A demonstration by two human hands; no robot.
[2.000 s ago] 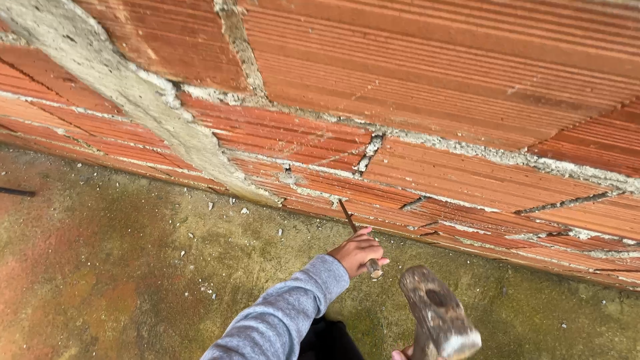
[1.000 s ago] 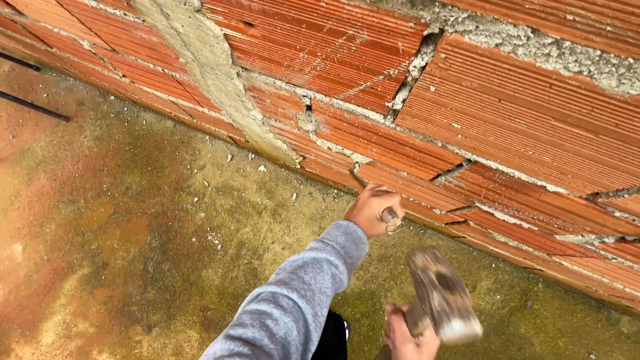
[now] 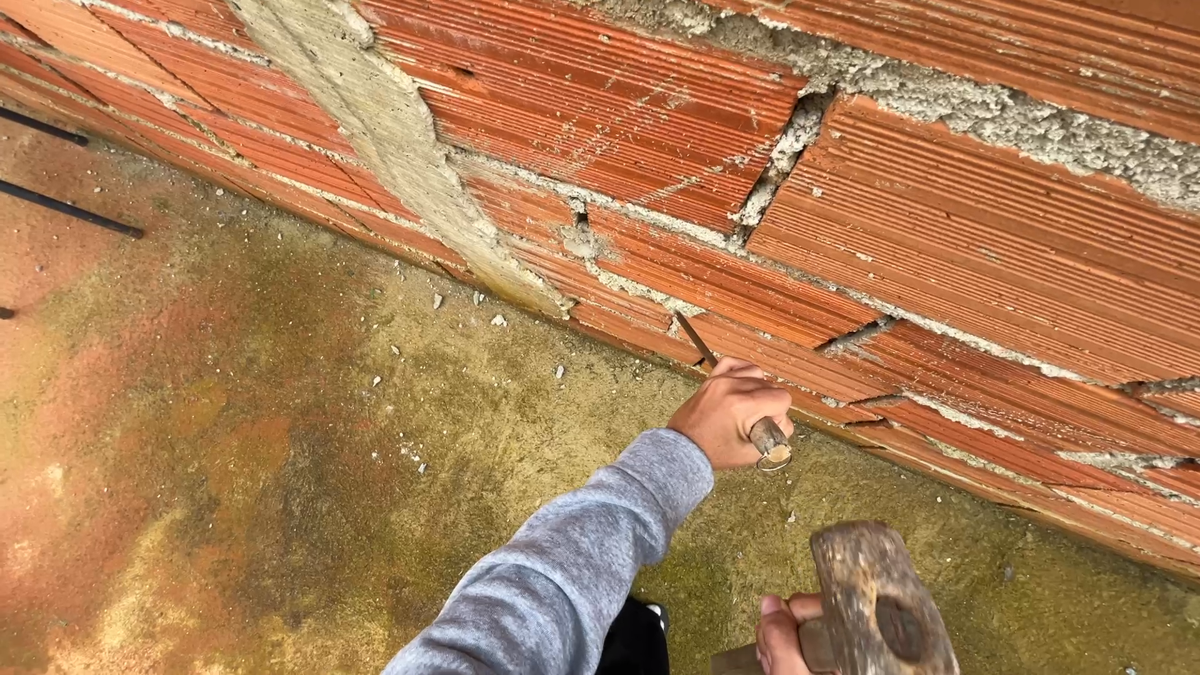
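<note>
My left hand (image 3: 729, 412), in a grey sleeve, is closed around the wooden handle of a chisel-like tool (image 3: 771, 442). Its thin dark metal shaft (image 3: 696, 339) reaches to a mortar joint (image 3: 677, 306) low in a wall of ribbed hollow clay bricks (image 3: 947, 253). At the bottom right, my right hand (image 3: 784, 637) grips the handle of a worn wooden mallet (image 3: 881, 605). The mallet's head is apart from the tool's handle, below and to the right of it. The exact shape of the shaft's tip cannot be told.
A sloping band of grey mortar (image 3: 394, 141) runs down the wall to the concrete floor (image 3: 281, 450). Small mortar chips (image 3: 498, 321) lie along the wall's foot. Dark rods (image 3: 70, 208) lie at the left edge. A foot in a dark shoe (image 3: 654, 614) shows below my left arm.
Both hands keep hold of their tools. The mallet has shifted against the tool's handle between frames and is now lower. The view has moved somewhat, and more of the dark rods shows at left.
</note>
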